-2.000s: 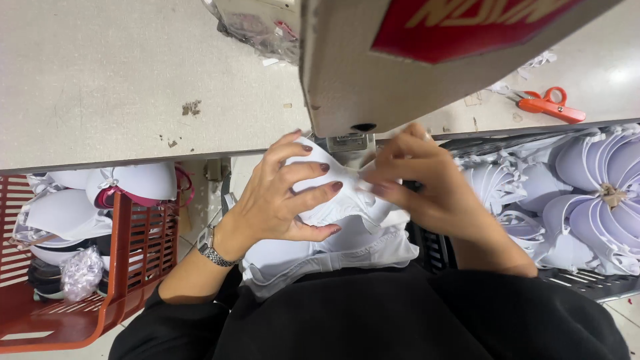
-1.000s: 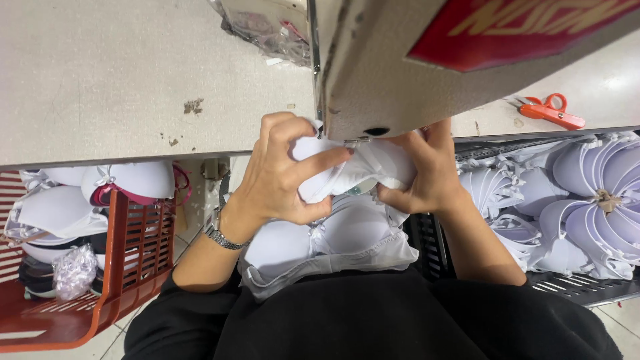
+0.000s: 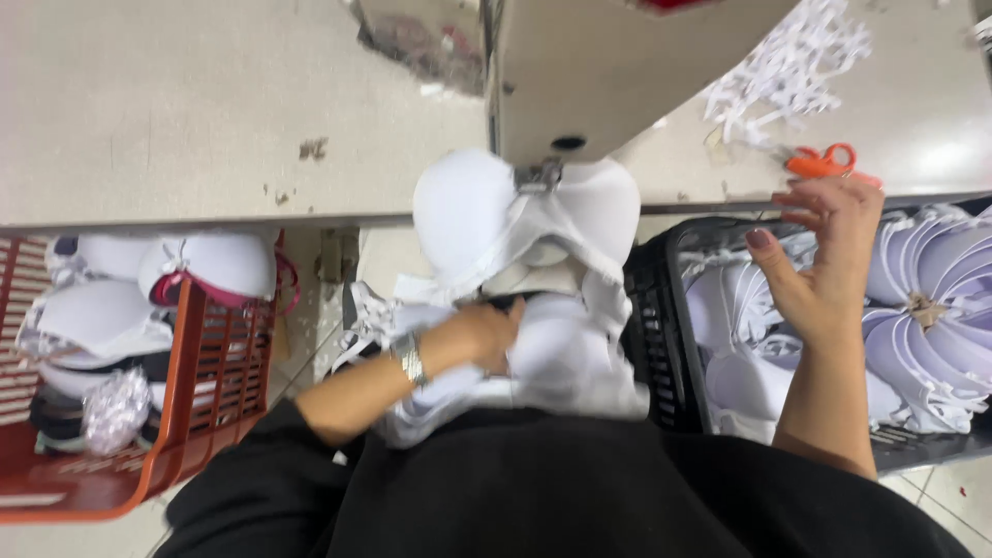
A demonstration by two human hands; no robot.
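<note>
A white bra [image 3: 465, 209] lies with its middle under the presser foot [image 3: 540, 177] of a sewing machine [image 3: 612, 70], its cups to either side. Below it, more white bras [image 3: 554, 341] rest on my lap. My left hand [image 3: 484, 337], blurred, touches these at their middle; its fingers are partly hidden, so whether they grip cannot be told. My right hand [image 3: 829, 248] is raised over the black crate at the right, fingers apart and holding nothing. Its fingertips overlap the lower edge of orange-handled thread snips [image 3: 821, 161] on the table.
A red plastic basket [image 3: 167, 403] of bras and a crumpled clear plastic bundle [image 3: 116, 411] stand at the left. At the right, a black plastic crate [image 3: 659, 349] holds lilac-white bras [image 3: 930, 341]. White trimmings [image 3: 798, 70] lie on the table [image 3: 194, 101].
Both hands have let go of the white bra at the machine. My left hand has moved down to the lap pile, my right hand out to the right. The view has shifted.
</note>
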